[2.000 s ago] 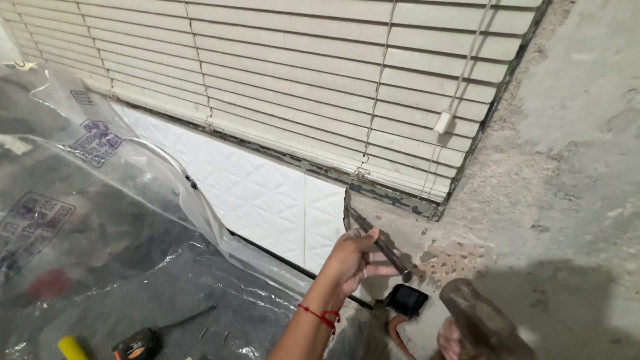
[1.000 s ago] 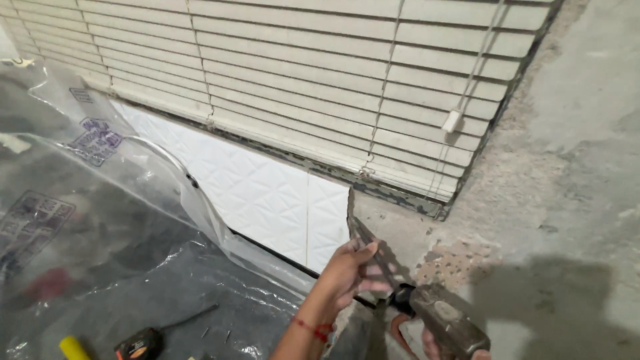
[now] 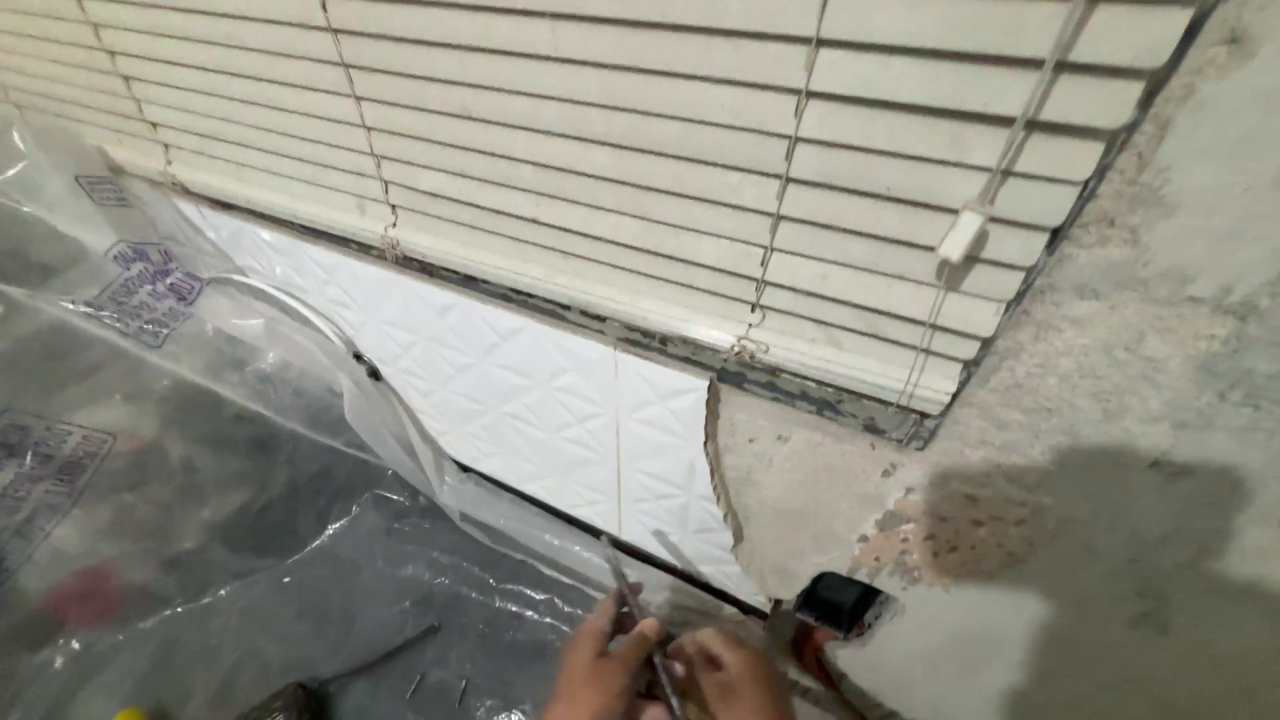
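A thin metal chisel (image 3: pixel 640 615) lies across both hands at the bottom centre, pointing up and left. My left hand (image 3: pixel 600 655) grips it between thumb and fingers. Close against it on the right, my right hand (image 3: pixel 725 670) is blurred, its fingers bent near the shaft; whether it grips the chisel is unclear. Beyond the hands, white embossed tiles (image 3: pixel 530 400) cover the wall strip under the window and end in a jagged broken edge. Bare mortar (image 3: pixel 800 480) shows right of that edge. The hammer is not visible.
White venetian blinds (image 3: pixel 560 150) hang over the window. Clear plastic sheeting (image 3: pixel 300 520) covers the left side, with a dark tool (image 3: pixel 285 702) and small nails (image 3: pixel 462 692) at the bottom. A black box-shaped object (image 3: pixel 840 602) stands right of my hands, near a pitted wall patch (image 3: pixel 950 535).
Both hands have moved down and together, and the chisel has come away from the broken tile edge. My right hand held a hammer in the earlier frames; the hammer is now out of sight.
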